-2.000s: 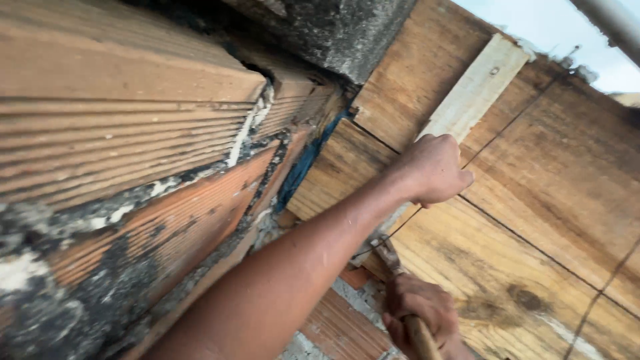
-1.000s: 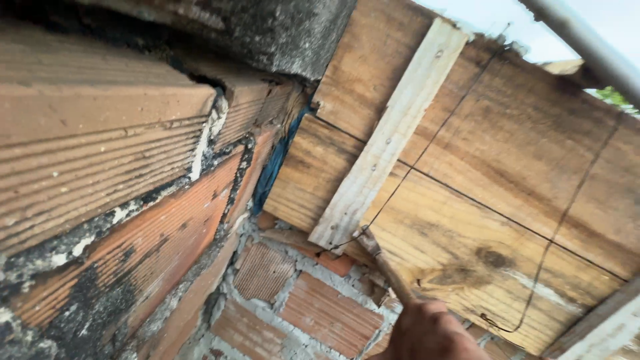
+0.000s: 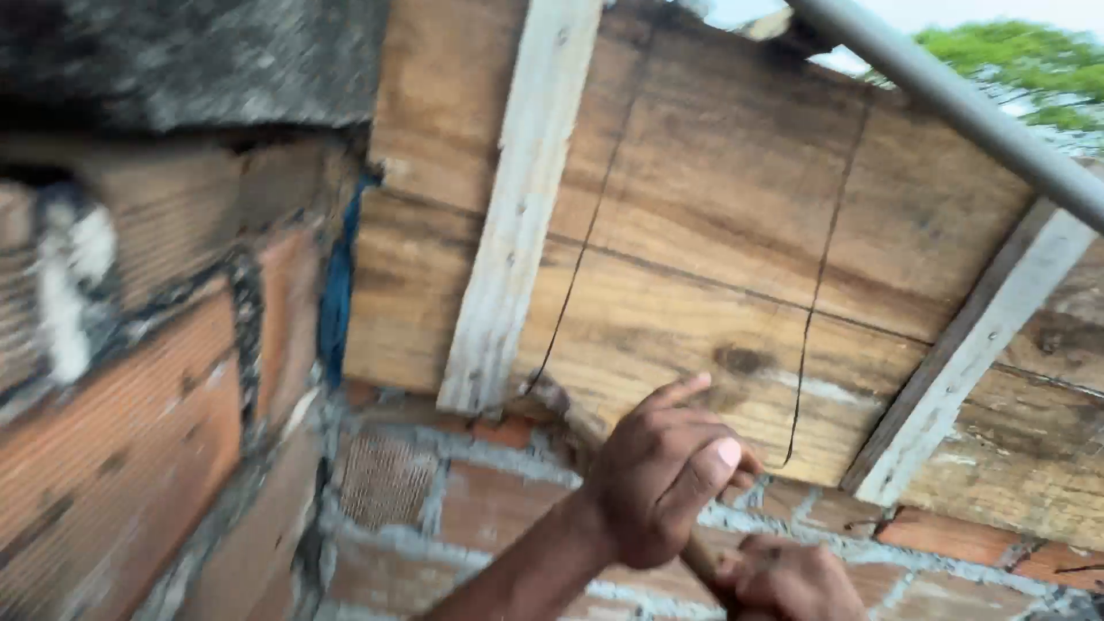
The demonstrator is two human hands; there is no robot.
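My right hand point(image 3: 793, 578) grips the lower part of the wooden handle of a tool point(image 3: 703, 561). Its blurred head point(image 3: 548, 397) is against the lower end of a thin dark wire point(image 3: 586, 241), beside the foot of a pale wooden batten point(image 3: 522, 207). The head's exact type cannot be told. My left hand point(image 3: 668, 483) is over the upper handle, with its index finger extended and its thumb bent across. Whether it grips the handle is hidden. Behind both hands are wide wooden boards point(image 3: 690, 319) and, below them, a brick wall point(image 3: 500, 504).
A hollow-brick wall point(image 3: 164, 448) runs close along the left, under a dark rough concrete edge point(image 3: 216, 65). Blue material point(image 3: 341, 293) fills the corner gap. A second wire point(image 3: 828, 250) and batten point(image 3: 957, 371) are to the right. A grey pipe point(image 3: 966, 103) crosses the upper right.
My left hand, on the batten two seconds ago and out of view one second ago, is now at the tool's handle. The tool's head stays near the batten's foot. The view has shifted right.
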